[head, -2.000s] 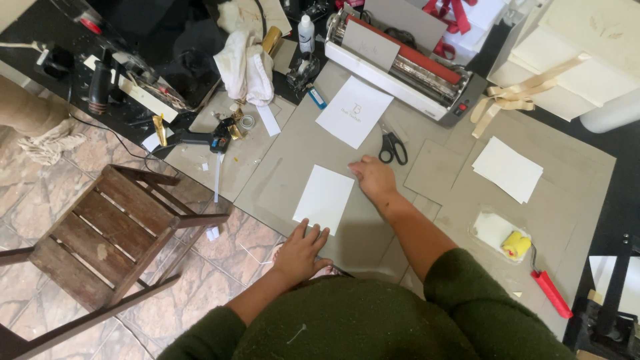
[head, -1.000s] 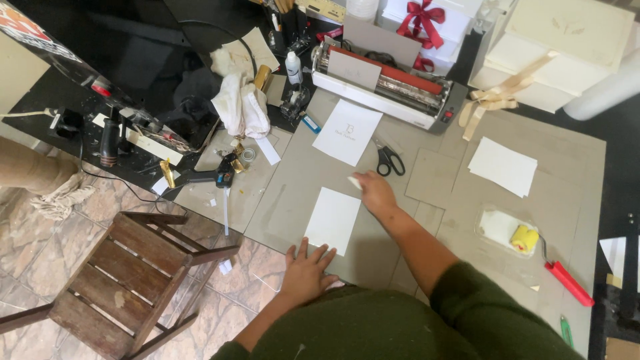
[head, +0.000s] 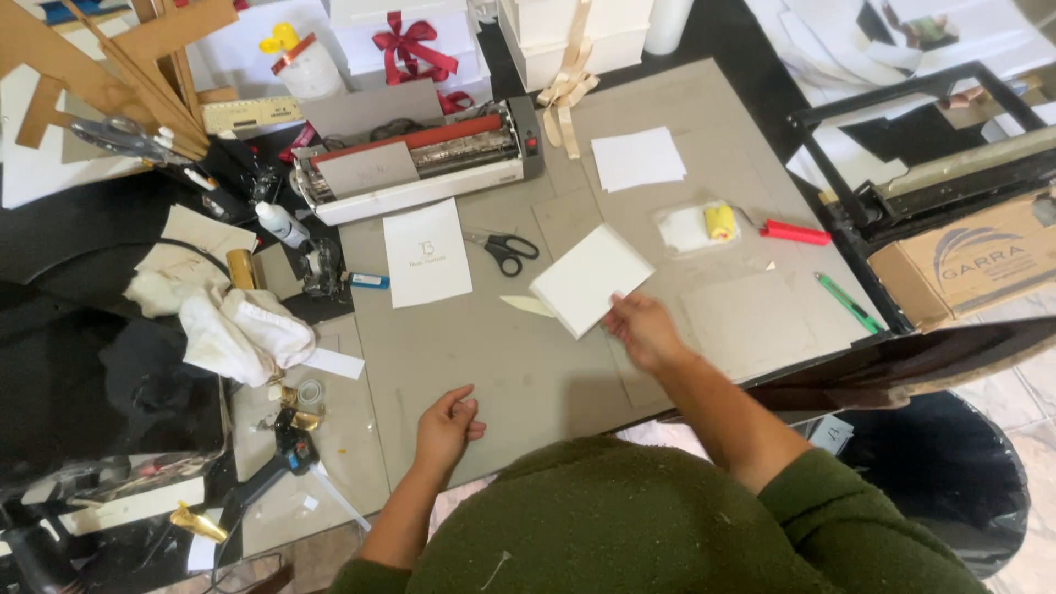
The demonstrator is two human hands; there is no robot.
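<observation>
My right hand (head: 643, 330) grips a white rectangular card or board (head: 592, 280) by its near corner, lifted over the grey work boards. Empty and loosely curled, my left hand (head: 448, 429) hovers at the near edge. A pale pointed folding tool (head: 528, 306) lies just left of the card. Beyond it rest black-handled scissors (head: 507, 252) and a white sheet with a printed logo (head: 426, 254). A stack of white sheets (head: 638, 158) lies farther back, right of the middle.
A roller machine (head: 421, 157) stands at the back. On the right are a paint roller with yellow foam (head: 720, 222) and red handle (head: 794, 232), and a green utility knife (head: 847, 303). A hot glue gun (head: 293, 445) and white cloth (head: 239, 326) lie left. A black bin (head: 932, 478) stands lower right.
The white card that lay by my left hand is now held up in my right hand. The pale tool has left my right hand and lies on the board. The view has swung right.
</observation>
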